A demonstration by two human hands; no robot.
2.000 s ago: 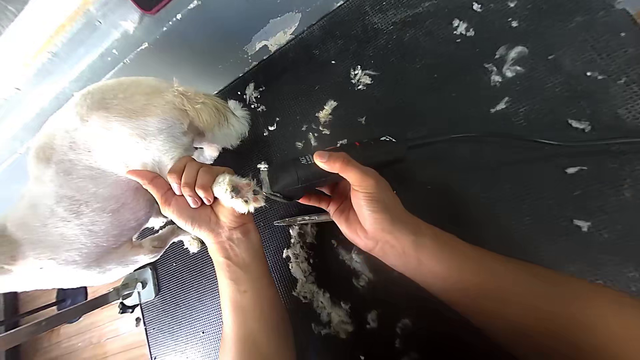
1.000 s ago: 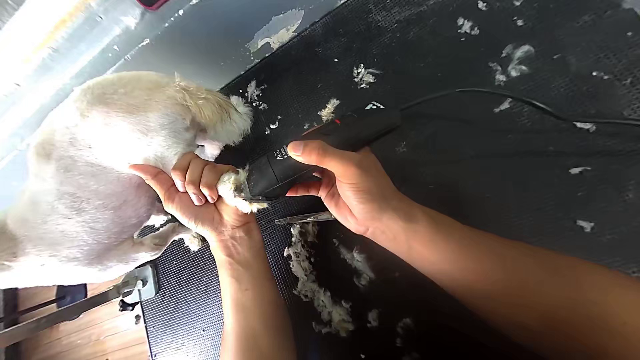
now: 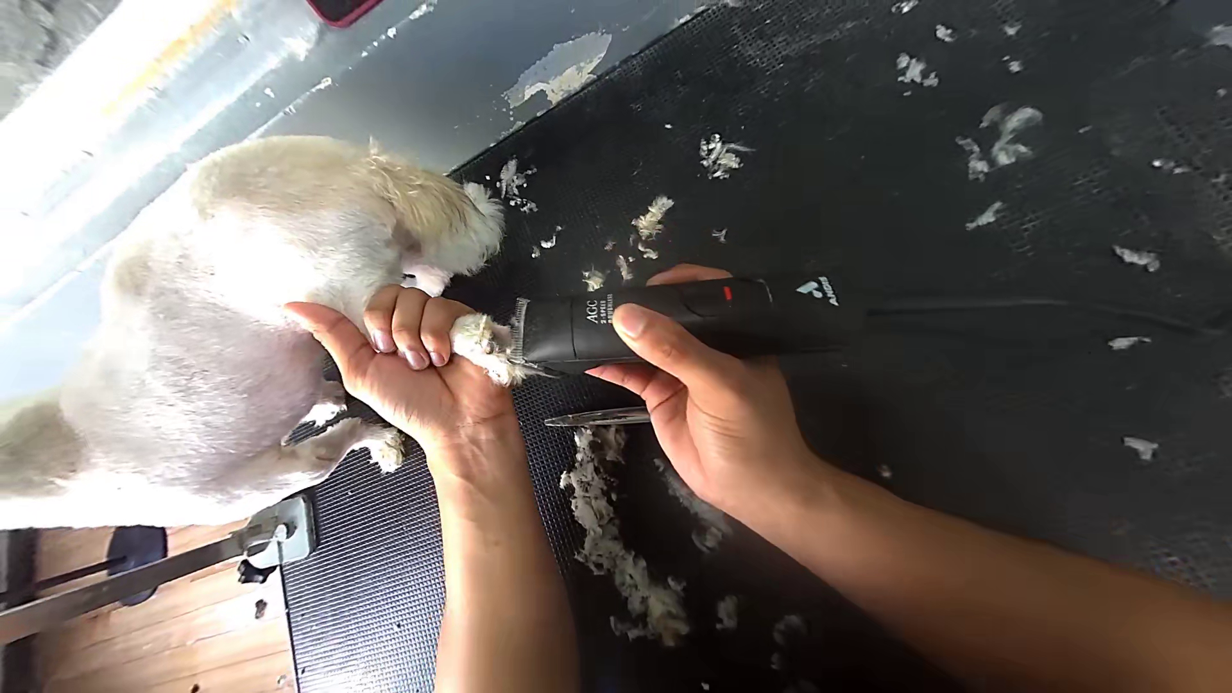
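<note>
A dog with a close-cut pale coat lies at the left, its head out of view. My left hand is closed around one of its legs, and the furry paw sticks out past my fingers. My right hand holds black Andis electric clippers with the thumb on top. The toothed blade points left and is at the paw; whether it touches skin is unclear. Another paw rests below my left wrist. Metal shears, partly hidden by my right hand, lie below the clippers.
The black textured mat bears scattered fur tufts and a long fur clump. The clippers' cord runs right. A metal clamp with an arm is at the mat's lower left edge. A red-edged object lies at the top.
Two seconds ago the clippers were tilted and slightly apart from the paw; now the blade is at the paw and the body lies nearly level. The left hand keeps its hold on the leg.
</note>
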